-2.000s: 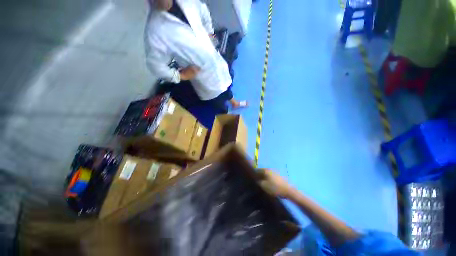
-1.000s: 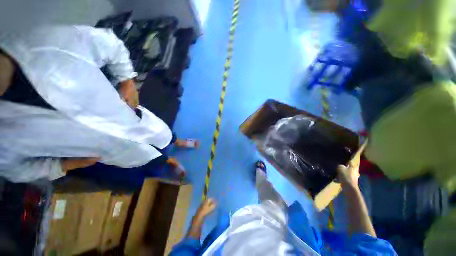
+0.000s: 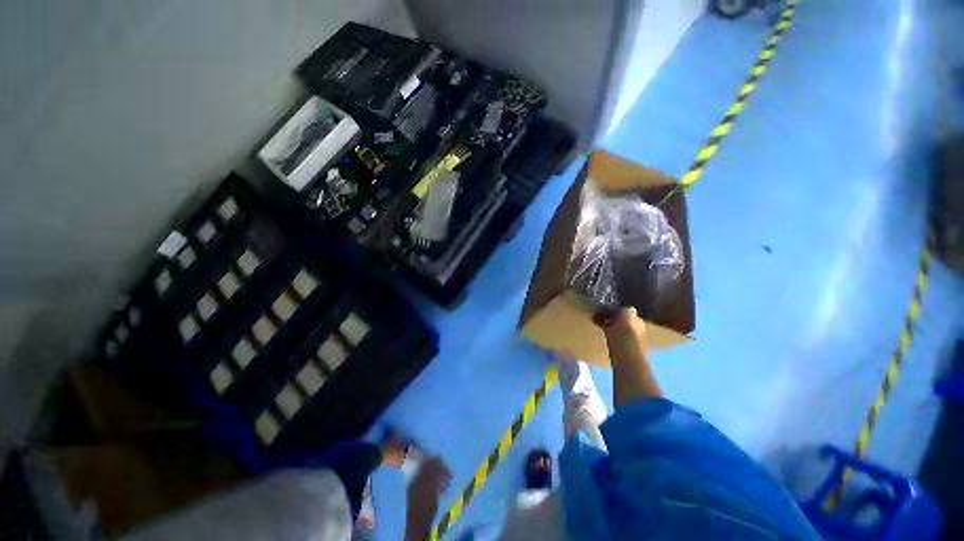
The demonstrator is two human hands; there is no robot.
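An open brown carton [image 3: 552, 248] is in front of me, over the blue floor and the striped tape. Crumpled clear plastic film [image 3: 634, 238] lies inside it over a dark inside. My right hand [image 3: 624, 319] is closed on the carton's near edge, and its fingertips are partly hidden. My left hand [image 3: 426, 488] is low in the picture, blurred and away from the carton. Its fingers cannot be made out.
Black trays with rows of pale parts [image 3: 270, 328] stand at the left. Dark stacks behind them hold loose parts and a white box [image 3: 309, 143]. A blue stool [image 3: 861, 491] is at the lower right. Another person's pale clothing [image 3: 280, 502] shows at the lower left.
The view has turned left, bringing the black stacks into sight. The carton in my right hand has swung round, with its near edge towards me. The workers in yellow-green have left view.
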